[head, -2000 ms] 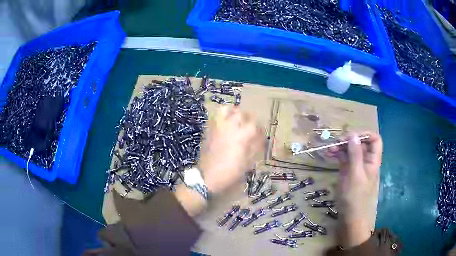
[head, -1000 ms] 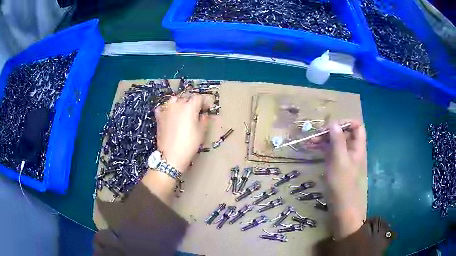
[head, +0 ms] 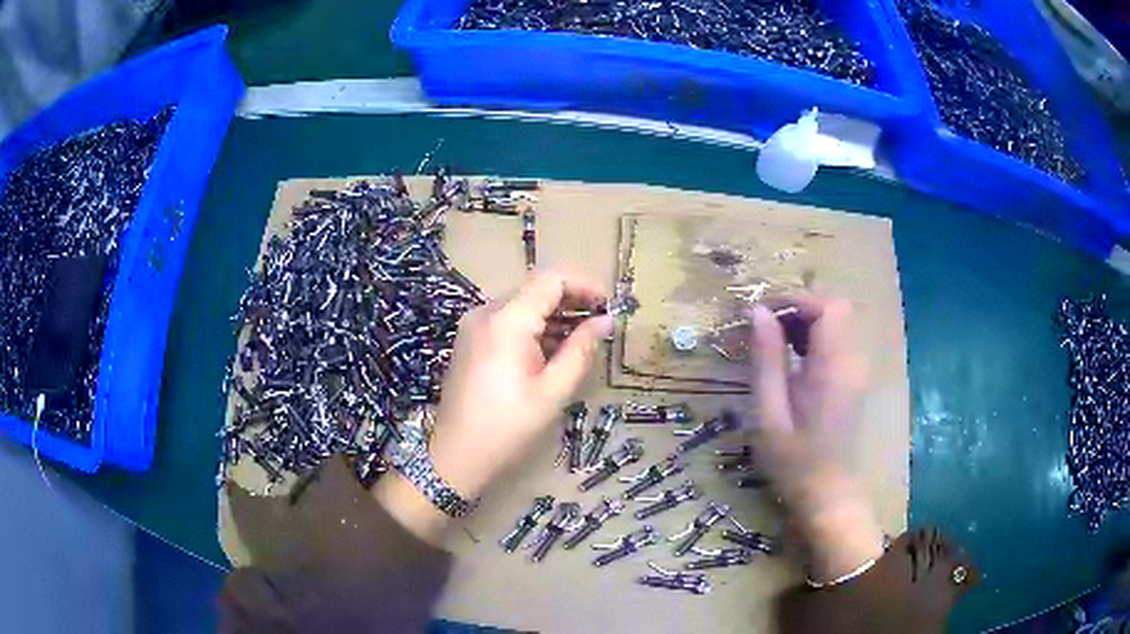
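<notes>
My left hand (head: 527, 359) holds a small dark metal part (head: 620, 305) between thumb and fingers, its shiny end pointing right at the pad's left edge. My right hand (head: 805, 372) is over the right side of the stained pad (head: 657, 254), fingers closed on the thin pale stick (head: 744, 325), which is blurred and partly hidden. A white round cup (head: 683, 337) sits on the pad between my hands. A heap of dark parts (head: 347, 322) lies to the left. Separate parts (head: 610, 464) lie in loose rows below the pad.
A cardboard sheet (head: 564, 223) lies under the work. Blue bins of parts stand at the left (head: 186, 186) and the back (head: 644, 81). A white bottle (head: 789, 154) lies beyond the pad. More parts (head: 1097, 409) lie on the green bench at far right.
My left hand has moved from the heap toward the pad with a part in its fingers. My right hand has shifted left and the stick has changed angle. The bench view has shifted slightly.
</notes>
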